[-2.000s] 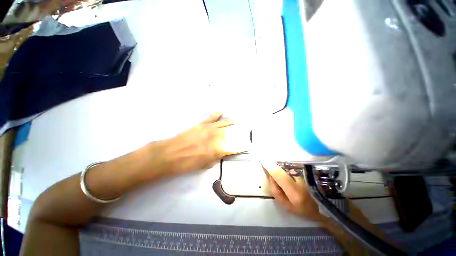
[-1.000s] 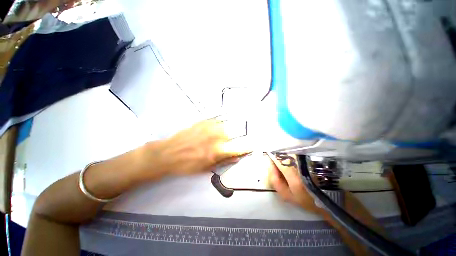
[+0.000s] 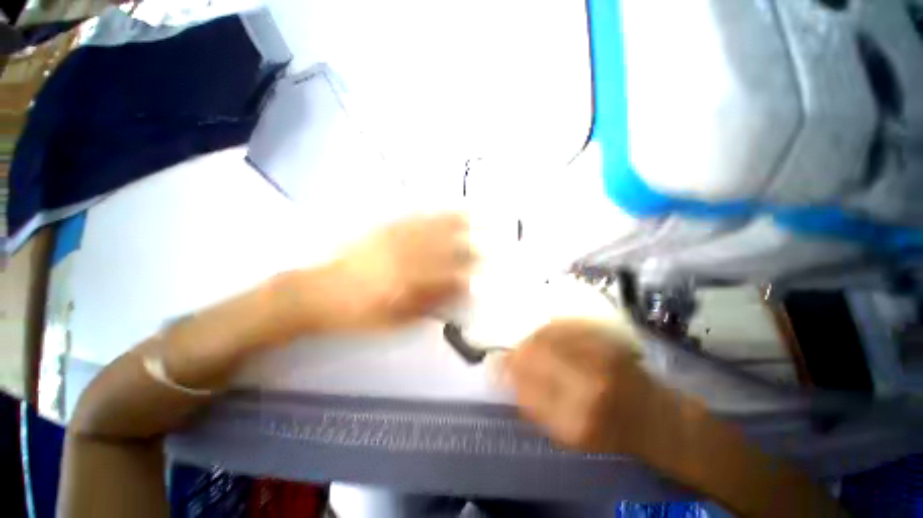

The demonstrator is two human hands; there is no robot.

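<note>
A pale collar-like piece (image 3: pixel 309 132) with thin dark edges lies on the white table left of the machine head, its far end blending into the white. My left hand (image 3: pixel 410 268), blurred, is left of the needle area with its fingers curled. My right hand (image 3: pixel 577 379), also blurred, is curled in front of the presser foot area, nearer the table's front edge. Pale material (image 3: pixel 526 304) shows between the hands; its outline is washed out. Whether either hand grips it is unclear. The white sewing machine head (image 3: pixel 708 111) with a blue stripe stands at right.
A stack of navy fabric pieces (image 3: pixel 142 111) lies at the upper left beside brown carton and crinkled clear plastic. A dark phone (image 3: pixel 830 339) lies right on the machine bed. The grey ruler edge (image 3: pixel 405 430) runs along the front, with red and blue items below.
My right hand has come out from beside the needle towards the front edge and turned. My left hand has lifted slightly and curled. The pale piece came into sight beside the navy stack. The view has shifted.
</note>
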